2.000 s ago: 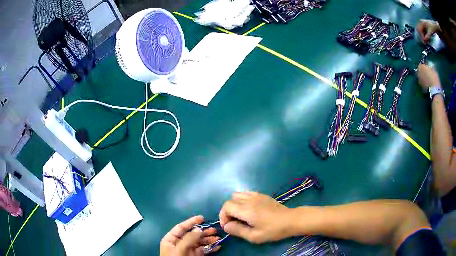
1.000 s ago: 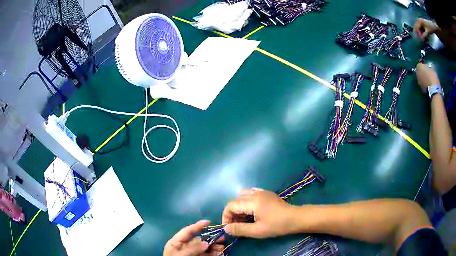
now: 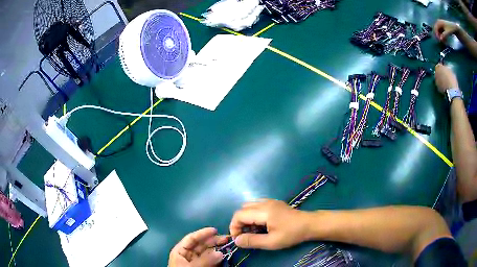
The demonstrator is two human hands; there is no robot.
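My right hand (image 3: 269, 224) reaches in from the right at the bottom centre, fingers pinched on a dark part of a wire harness. My left hand (image 3: 197, 247) is at the bottom edge, partly cut off, and holds thin loose wires (image 3: 227, 249) between its fingers. The harness bundle (image 3: 308, 192) shows beyond my right hand, with a dark plug at its upper end. What lies inside my fingers is mostly hidden. More wires (image 3: 324, 256) lie below my right forearm.
Laid-out harnesses (image 3: 354, 117) lie by the yellow line. Dark harness piles (image 3: 389, 35) and a white crumpled bag (image 3: 233, 14) are at the far side. A desk fan (image 3: 157, 47), power cord (image 3: 168, 146), paper (image 3: 117, 224) and blue-white box (image 3: 65, 201) are left. A coworker's arms (image 3: 460, 122) are right.
Both hands stay in nearly the same place. The wires between them have changed angle, and the harness plug beyond my right hand has shifted slightly.
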